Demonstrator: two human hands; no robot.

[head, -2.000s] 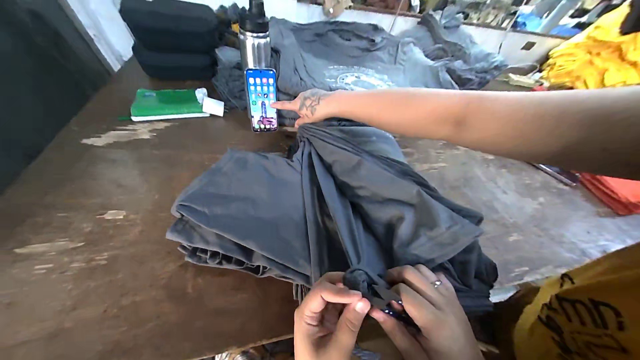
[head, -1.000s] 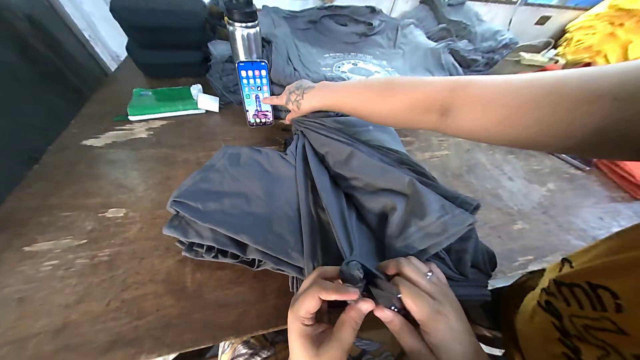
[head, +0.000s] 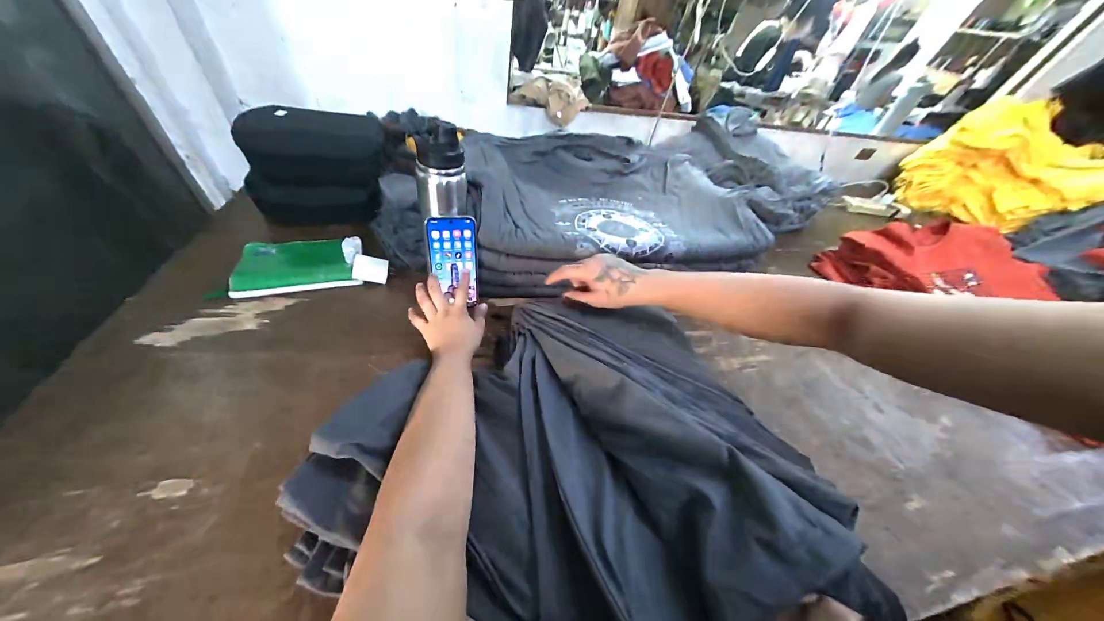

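Observation:
My left hand [head: 450, 323] reaches forward with fingers apart, its fingertips over the lower screen of a smartphone [head: 451, 246]. The phone stands upright against a steel bottle with a black lid [head: 441, 168]. Below my forearm and to its right lies a bunched pile of dark grey fabric [head: 638, 448], its layered edges showing at left. Only a sliver of my right hand [head: 832, 609] shows at the bottom edge, by the fabric; its fingers and anything in them are hidden. Another person's tattooed hand [head: 599, 280] hovers at or touches the fabric's far end.
Behind the phone are stacked grey printed T-shirts [head: 621, 211]. At left sit a green notebook [head: 293, 266] and folded black cloth [head: 306, 159]. Yellow garments [head: 1000, 164] and a red shirt [head: 931, 259] lie at right. The other person's arm crosses the worn brown table [head: 190, 414].
My left hand has left the small dark item both my hands held near the fabric and moved forward to the phone. The other person's hand has drawn away from the phone. The view has shifted.

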